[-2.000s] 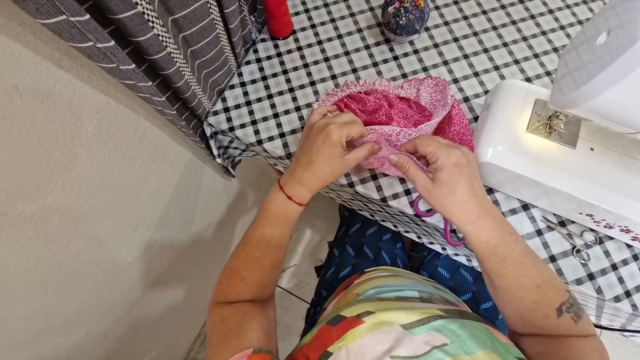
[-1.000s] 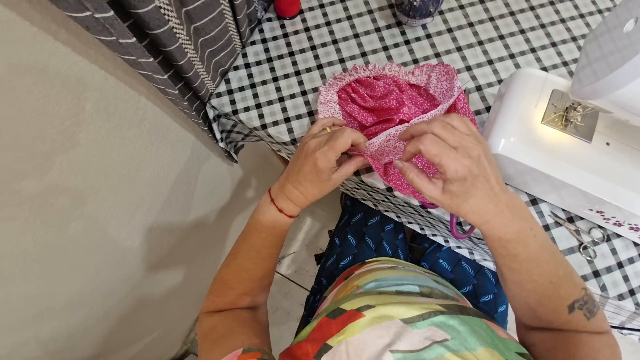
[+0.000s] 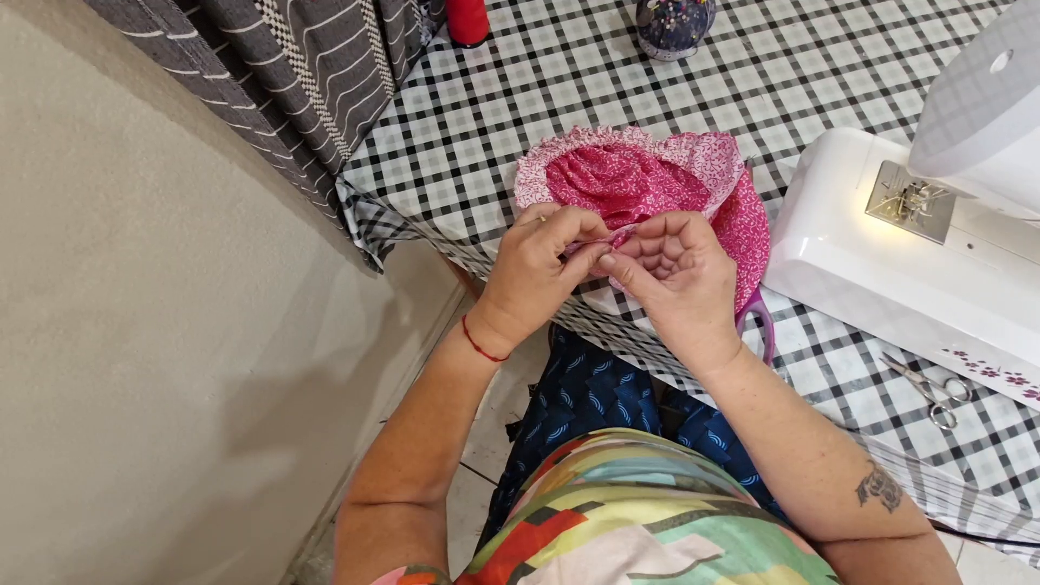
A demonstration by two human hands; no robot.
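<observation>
A pink printed fabric piece [image 3: 634, 179] with a lighter, gathered band around its opening lies at the table's front edge. My left hand [image 3: 548, 264] pinches the near part of that band between thumb and fingers. Close beside it, my right hand [image 3: 678, 280] grips the same edge, thumb tip almost against the left thumb, its other fingers curled. The bit of cloth between the fingertips is mostly hidden. Under the right side of the fabric, a purple scissors handle [image 3: 760, 325] sticks out near my right wrist.
At right stands a white sewing machine [image 3: 877, 268], its lamp lit. Small metal scissors [image 3: 930, 390] lie in front of it. A pincushion [image 3: 674, 28] and a red thread spool [image 3: 467, 20] stand farther back on the checked tablecloth [image 3: 487, 106]. A striped curtain [image 3: 301, 89] hangs at left.
My hands have come closer together at the band's near edge; a second ago they were slightly apart. The fabric's opening shows wider than two seconds ago.
</observation>
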